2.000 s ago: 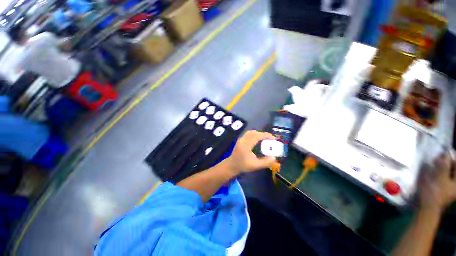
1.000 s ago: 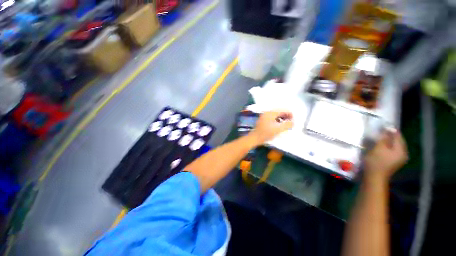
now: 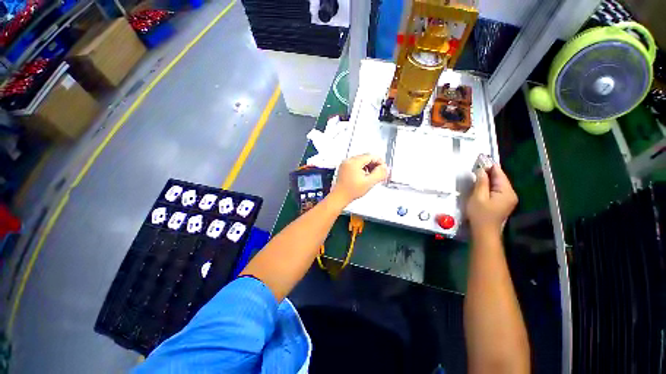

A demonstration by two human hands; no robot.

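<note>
My left hand is over the left part of the white press base, fingers curled together, with nothing visible in them. My right hand is at the base's right edge and pinches a small greyish piece at its fingertips. The gold press head is down close over the black nest, so no housing shows there. The copper-brown second fixture stands right of it. The black blister tray at left holds two rows of white housings and one loose small white piece.
A metal plate lies before the fixtures. A red button is on the base's front. A handheld meter, orange cables and crumpled white tissue are at left. A green fan and black stacked trays are at right.
The white housing has left my left hand, and the tray's second row shows one more. My left hand moved over the base. The press head now covers the nest, where white showed before.
</note>
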